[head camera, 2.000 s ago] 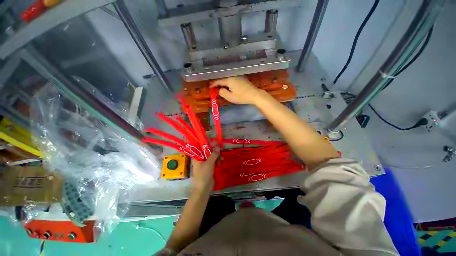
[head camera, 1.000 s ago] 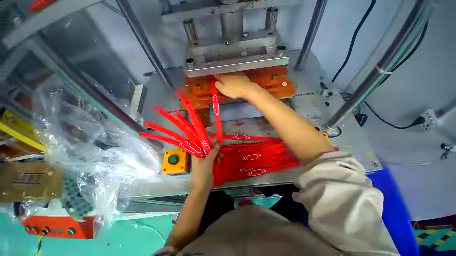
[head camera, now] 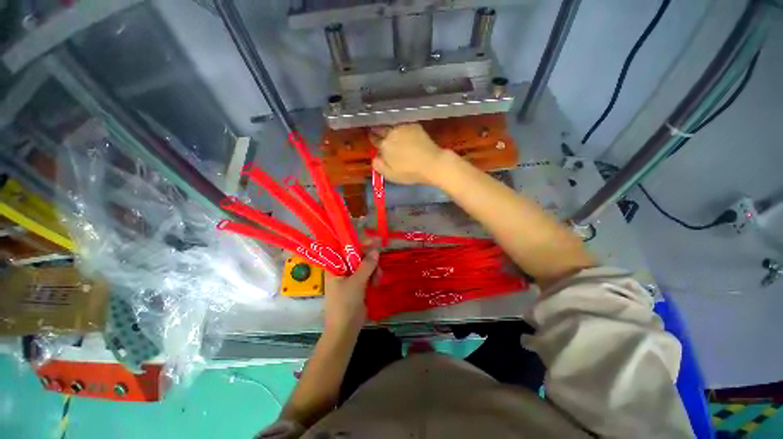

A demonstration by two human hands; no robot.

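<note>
My left hand is shut on a fan of red strips whose free ends spread up and to the left. My right hand is at the front left part of the orange-brown fixture, with its fingers on the far end of a single red strip. That strip runs down toward my left hand. A pile of red strips lies at the table's front edge, right of my left hand. The fingertips of my right hand are partly hidden.
The silver press head is above the fixture. A yellow box with a dark green button sits left of my left hand. Crumpled clear plastic, cardboard and an orange-red control box are at left. Metal posts surround the bed.
The view has shifted slightly. The strip fan in my left hand has spread lower and further left. My right hand stays at the fixture, its fingers now more curled.
</note>
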